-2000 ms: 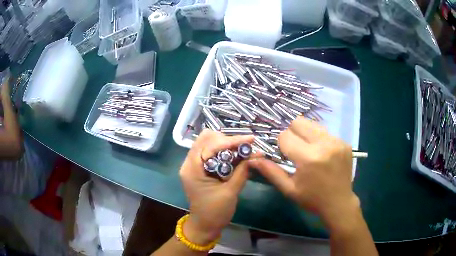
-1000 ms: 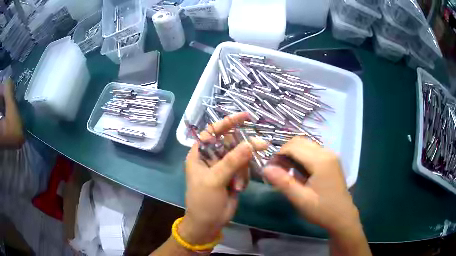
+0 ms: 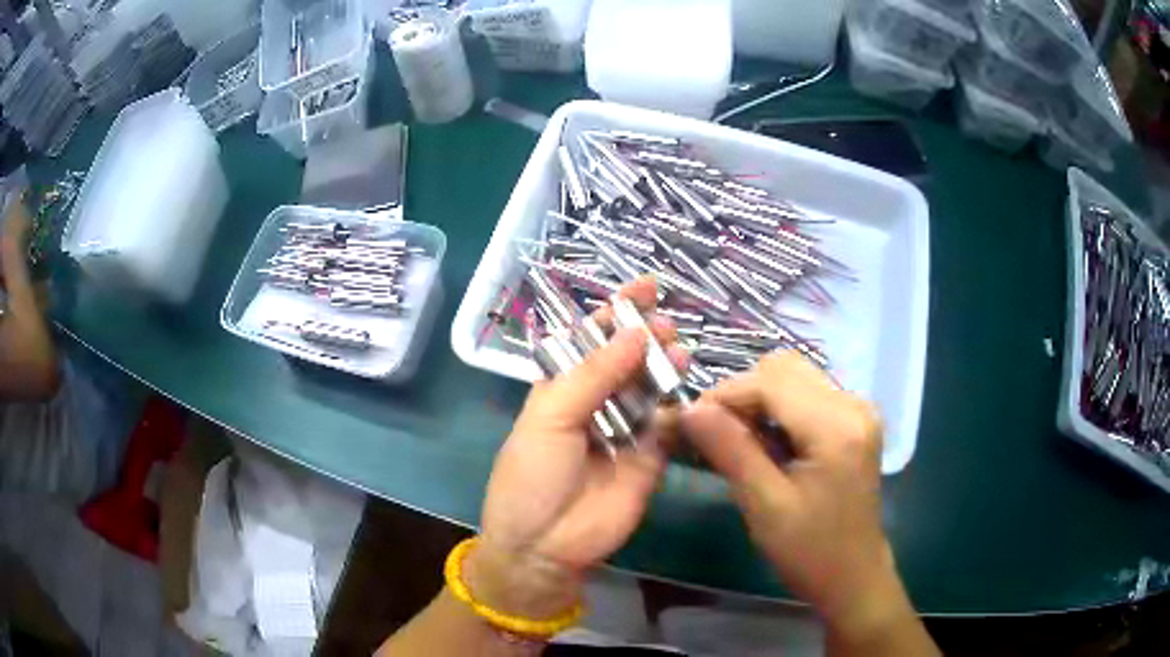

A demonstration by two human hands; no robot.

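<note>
My left hand [image 3: 571,449], with a yellow beaded bracelet at the wrist, holds several silver metal cylinders [image 3: 652,349] side by side, angled over the tray's front edge. My right hand [image 3: 796,449] has its thumb and finger closed at the lower end of one of these cylinders. Something dark shows between its curled fingers, too blurred to name. Behind the hands, a white parts tray [image 3: 892,321] holds a loose heap of cylinders with thin red leads. Left of it, a clear packing box [image 3: 417,308] holds cylinders in rows on a white liner.
A grey scale [image 3: 357,167] stands behind the box, with a white roll [image 3: 430,71] near it. Frosty tubs [image 3: 144,193] stand left. A phone [image 3: 847,145] lies behind the tray. Filled boxes [image 3: 1014,84] are stacked back right. Another filled tray [image 3: 1071,321] is far right. A person's arm [image 3: 23,308] shows far left.
My left hand has turned the cylinders from ends facing me to lying lengthwise across the fingers. The pale handle beyond my right hand earlier is out of sight. The tray and box stay in place.
</note>
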